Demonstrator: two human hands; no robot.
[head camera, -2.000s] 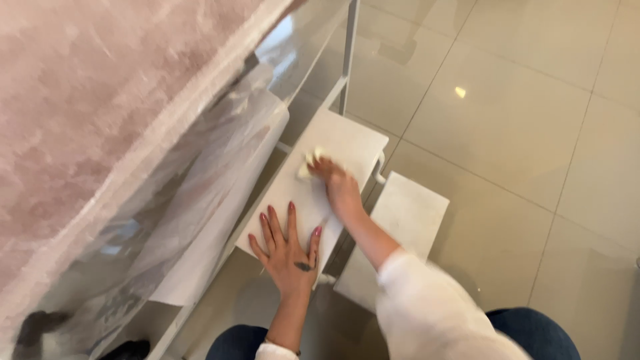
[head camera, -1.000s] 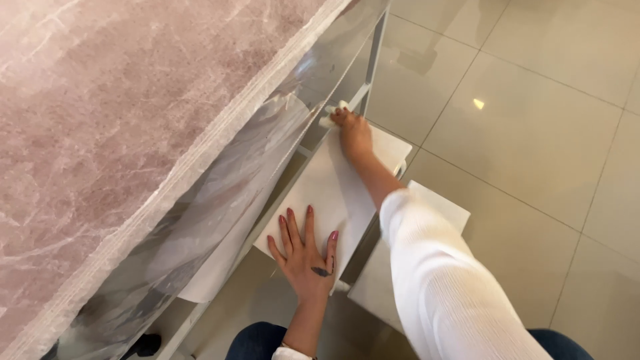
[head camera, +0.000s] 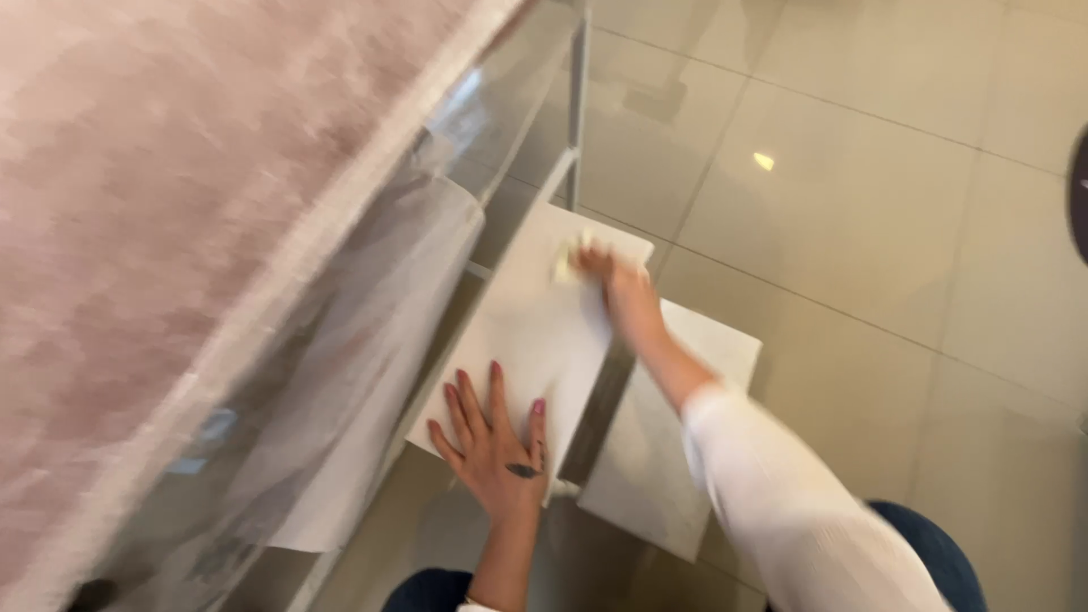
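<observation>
My left hand (head camera: 497, 455) lies flat with spread fingers on the near end of a white rectangular board (head camera: 527, 314), which looks like the upper step of a small step unit. Toward the board's far end, my right hand (head camera: 625, 285) presses a pale yellowish cloth or sponge (head camera: 568, 259) against the surface; motion blur hides which it is. A second white board (head camera: 671, 433), lower down, lies to the right of the first with a dark gap between them.
A pinkish marbled slab or tabletop (head camera: 195, 170) fills the upper left. Clear plastic sheeting (head camera: 365, 340) and a white roll-like form are beneath its edge. A thin metal post (head camera: 579, 102) rises beyond the boards. Glossy beige floor tiles (head camera: 850, 238) spread out on the right.
My right hand went to the board's far end by the metal post, then came back nearer along the board with the pale cloth or sponge. My left hand has stayed on the near end.
</observation>
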